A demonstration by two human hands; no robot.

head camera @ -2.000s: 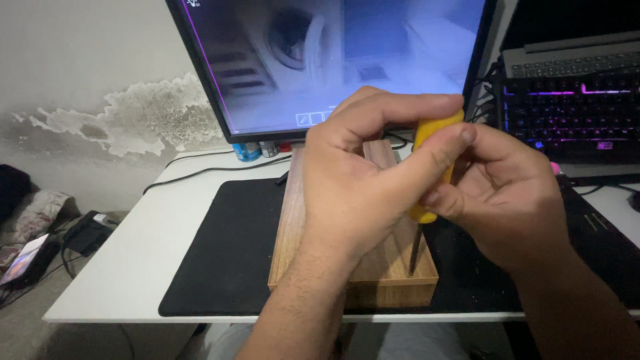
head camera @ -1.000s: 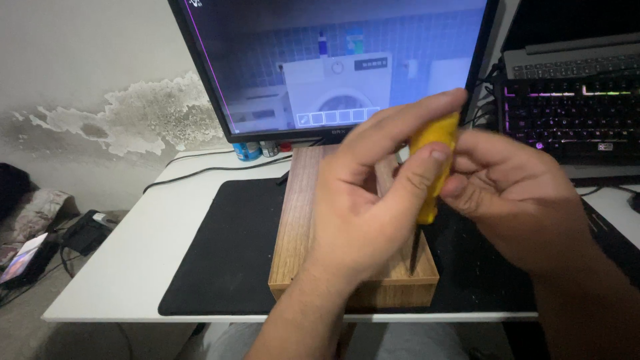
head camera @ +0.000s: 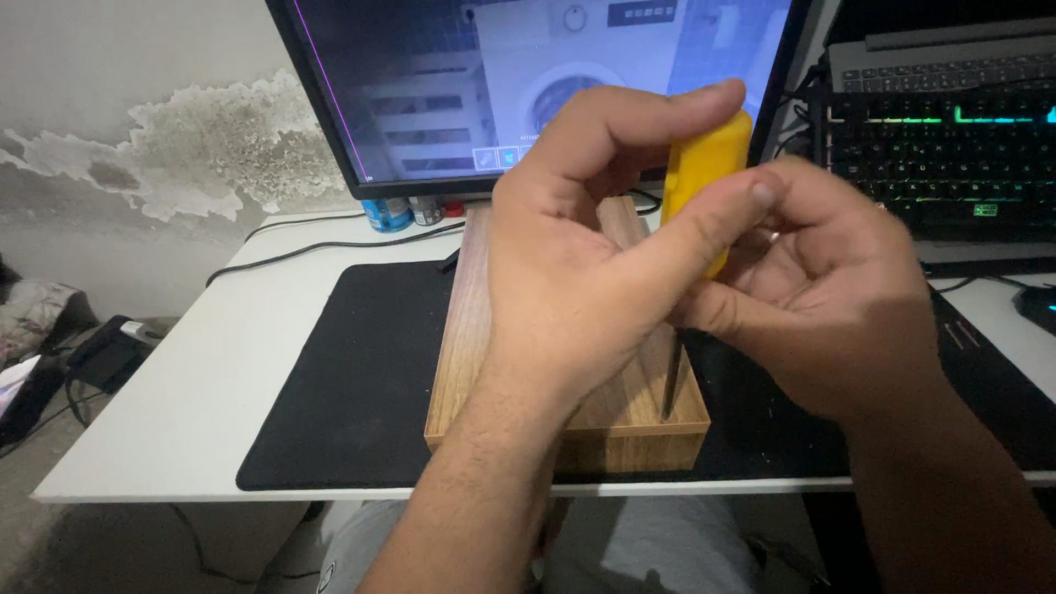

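Note:
A screwdriver with a yellow handle (head camera: pixel 709 165) stands nearly upright, tilted slightly. Its dark metal shaft points down and the tip meets the near right corner of a wood-grain box or drawer-like piece (head camera: pixel 635 404). Around the handle my left hand (head camera: pixel 577 239) is closed, index finger over the top and thumb along the side. My right hand (head camera: pixel 817 280) touches the lower handle and upper shaft with bent fingers and thumb. Whether a screw sits under the tip cannot be seen. My hands hide much of the wooden piece's upper surface.
The wooden piece lies on a black desk mat (head camera: pixel 355 388) on a white table (head camera: pixel 181 396). Behind it stands a monitor (head camera: pixel 412 99), with small containers (head camera: pixel 388 216) and black cables (head camera: pixel 330 243) below. A lit keyboard (head camera: pixel 973 165) and a mouse (head camera: pixel 1035 305) are at the right.
The fingers of my right hand have shifted around the lower handle, and my left hand has stayed on the handle. The picture on the monitor has changed.

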